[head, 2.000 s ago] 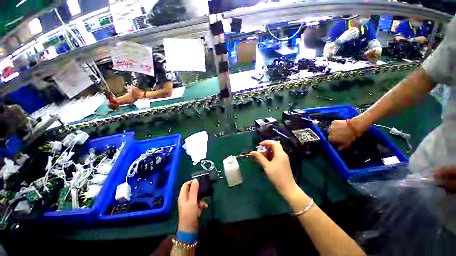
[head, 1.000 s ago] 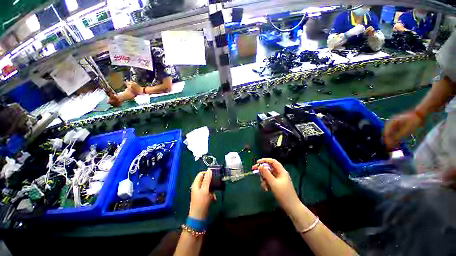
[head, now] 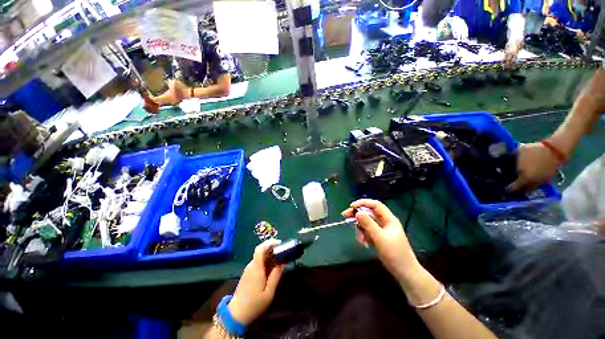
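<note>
My left hand [head: 259, 283] holds a small black housing [head: 290, 250] near the bench's front edge. My right hand [head: 379, 233] holds a thin light shaft [head: 328, 226] like a pen, its tip just above the housing; I cannot tell if they touch. A small white bottle [head: 314, 201] stands upright behind the shaft. A small circuit board [head: 265, 230] with yellow and dark parts lies on the green bench behind my left hand.
Blue bins with white cables [head: 113, 205] and black parts [head: 211, 192] stand left. White paper [head: 266, 167] and a white ring [head: 281, 193] lie centre. Black units [head: 376, 160] stand right of centre. Another person's hand [head: 536, 165] is in the right blue bin [head: 475, 205].
The view has shifted. The shaft has left the bottle's mouth and points at the housing, which my left hand has moved lower and tilted. The small circuit board now shows on the bench.
</note>
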